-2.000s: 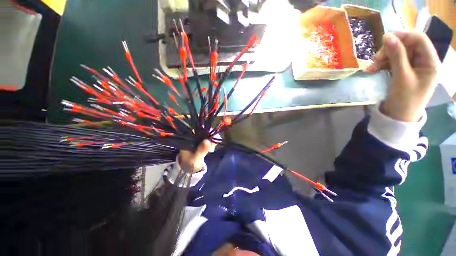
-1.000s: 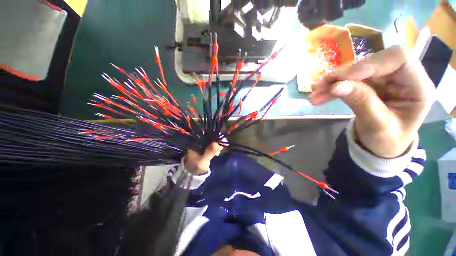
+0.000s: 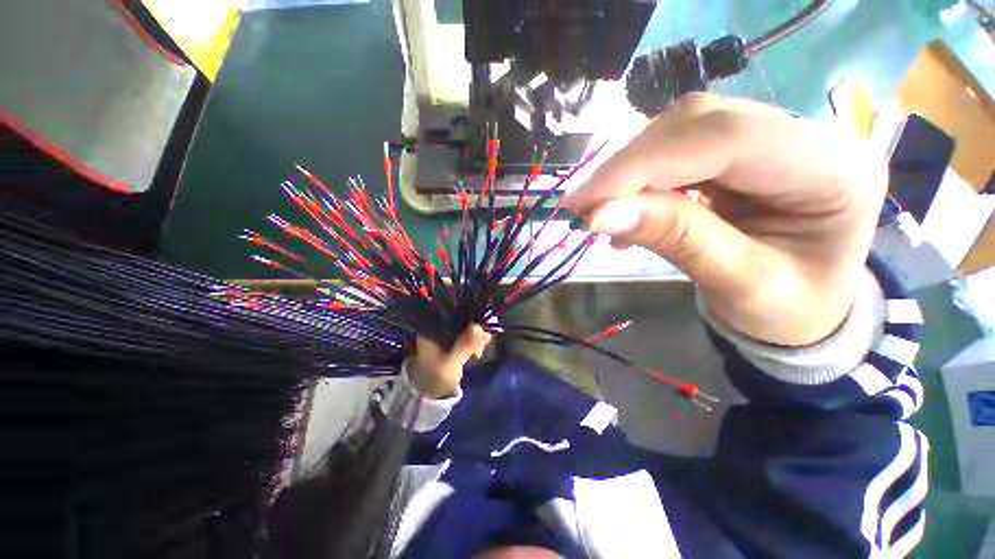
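Black cables (image 3: 218, 311) run from the left in a thick bundle into my left hand (image 3: 441, 360), which is closed around them above the lap. Their ends fan upward, with red core wires and small red sleeves (image 3: 493, 159) and short silvery tips. One cable with a red end (image 3: 682, 388) points off to the right. My right hand (image 3: 753, 202) is right of the fan, thumb and forefinger pinched at the tip of a wire there. Whether a sleeve is between the fingertips cannot be told.
A dark machine block (image 3: 551, 66) on a pale base stands behind the fan. A black cylindrical fitting (image 3: 668, 76) with a cable is beside it. A dark flat rectangle (image 3: 916, 169) and a white carton (image 3: 974, 409) are at the right.
My right hand has moved left and down from beside the cartons of sleeves to the fan's right side, and now covers those cartons. My left hand still holds the bundle.
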